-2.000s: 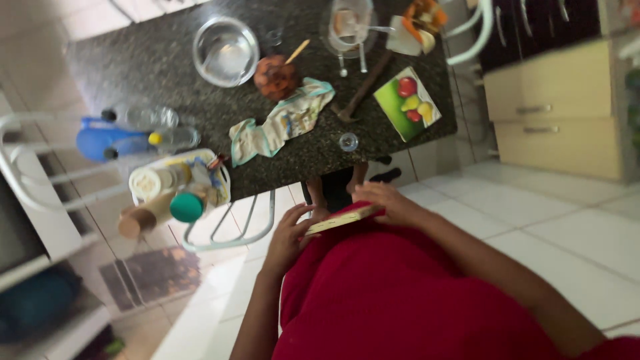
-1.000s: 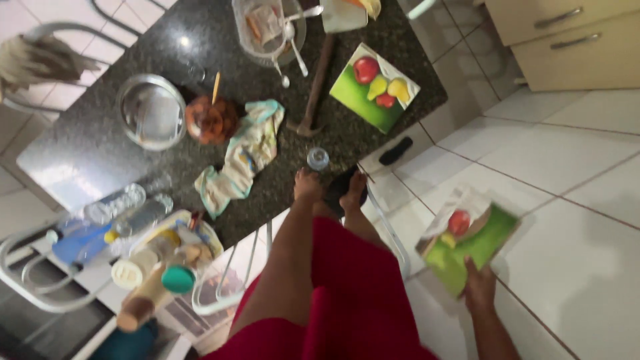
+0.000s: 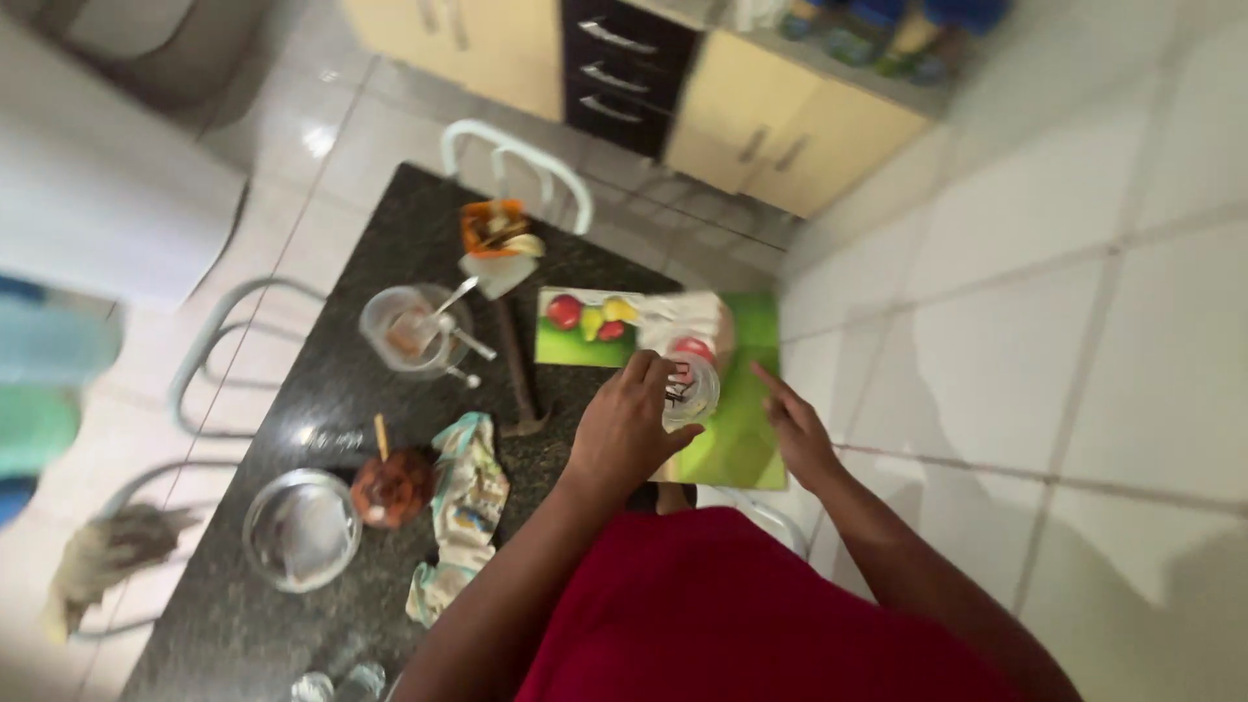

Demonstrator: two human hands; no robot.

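Note:
My left hand (image 3: 624, 419) has its fingers at the rim of a small clear plastic cup (image 3: 691, 390) holding dark, thin pieces. The cup is over a fruit-printed board (image 3: 746, 419) at the table's edge. On the board's right side, my right hand (image 3: 801, 434) rests its fingertips, index finger extended. Another fruit-printed board (image 3: 575, 346) lies beside it. A hammer (image 3: 517, 366) lies left of the boards, its head toward me. A crumpled printed cloth (image 3: 468, 497) lies nearer, next to a reddish-brown round pot (image 3: 392, 487) with a stick in it.
On the dark granite table (image 3: 390, 624) are a metal bowl (image 3: 302, 531), a clear plastic tub (image 3: 414, 331) with spoons, and an orange container (image 3: 494, 229). White tubular chairs (image 3: 517, 161) stand around the table. Clear bottles (image 3: 361, 682) are at the bottom edge. Cabinets (image 3: 751, 117) stand beyond.
The board my right hand held out over the floor is now at the table beside the other board. My left hand has moved to the clear cup, which is now over that board. The view has turned strongly.

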